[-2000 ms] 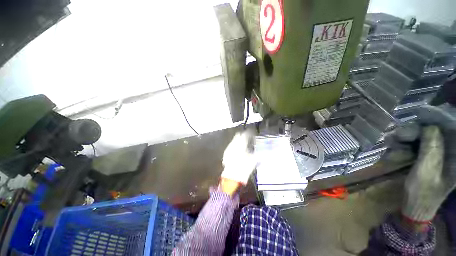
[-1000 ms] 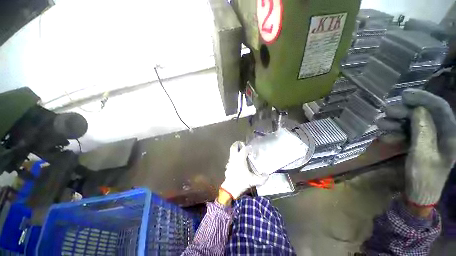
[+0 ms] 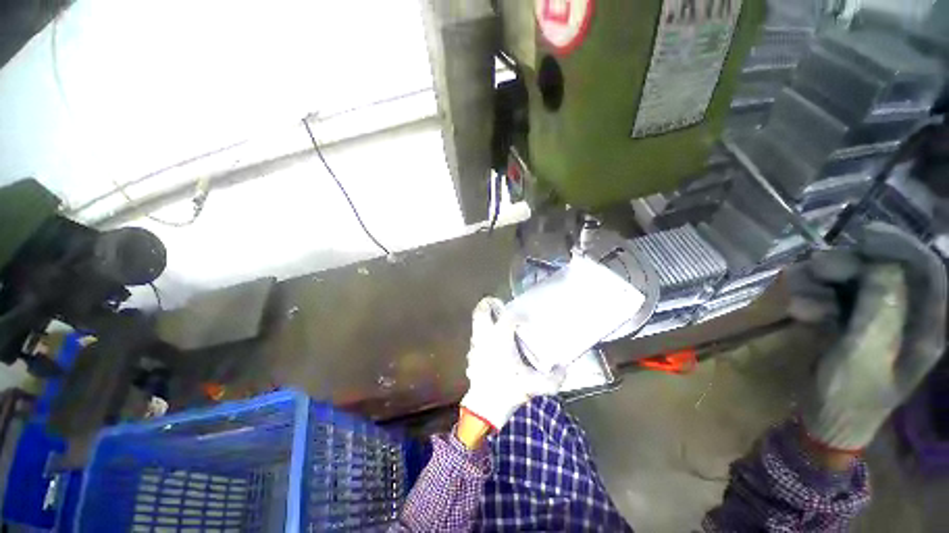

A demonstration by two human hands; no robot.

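A white-looking flat rectangular workpiece lies over the round machine table, turned at an angle, its far corner at the spindle and chuck. The bit's tip cannot be made out. My left hand, in an off-white glove, holds the workpiece by its near left edge. The green drill press head stands above. My right hand, in a greyer glove, is curled at the end of the thin feed lever, right of the head; its grip is largely hidden by the fingers.
Ribbed workpieces lie right of the table, with tall grey stacks behind. A shallow tray is below the table. An orange-red item is at the bench edge. A blue crate is lower left; a second machine is far left.
My left hand has turned the workpiece from straight to angled on the round table. My right hand has stayed at the right and is now slightly lower than one second ago. The view has shifted.
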